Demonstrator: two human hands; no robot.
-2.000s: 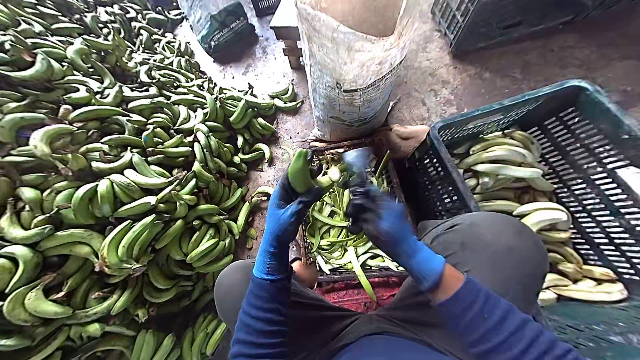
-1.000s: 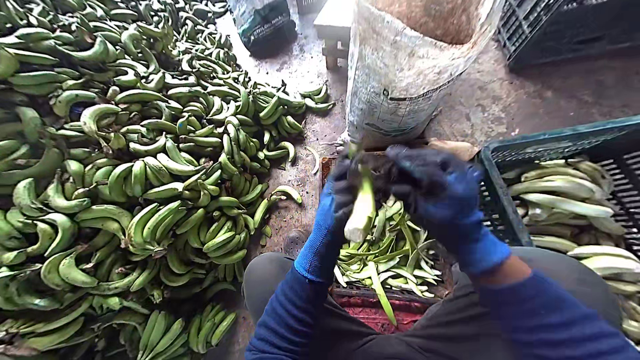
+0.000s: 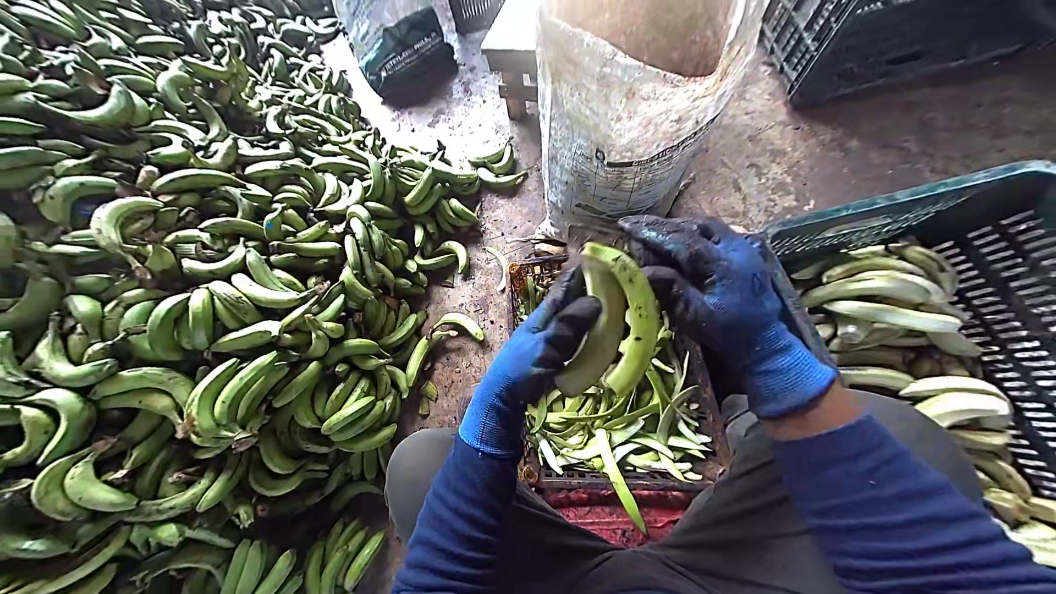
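Observation:
My left hand (image 3: 544, 346), in a blue and black glove, grips a partly peeled green plantain (image 3: 596, 330). A broad strip of green peel (image 3: 638, 318) stands away from the fruit on its right side, joined near the top. Gloved the same way, my right hand (image 3: 718, 289) is at the upper end of the plantain, its fingers bent near the peel; whether they hold a tool is hidden. Below both hands, a crate (image 3: 714, 412) between my knees holds many green peel strips (image 3: 619, 429), one hanging over its near edge.
A large heap of green plantains (image 3: 247, 313) covers the floor at left. At right, a dark green plastic crate (image 3: 924, 194) holds peeled plantains (image 3: 891, 313). An open white woven sack (image 3: 610, 148) stands ahead, beside a small pale stool (image 3: 511, 49). Another crate (image 3: 874, 49) is at upper right.
The plantain in my left hand shows a wide strip of peel lifted off, while two seconds ago its outer end was green. My right hand has stayed close to the fruit.

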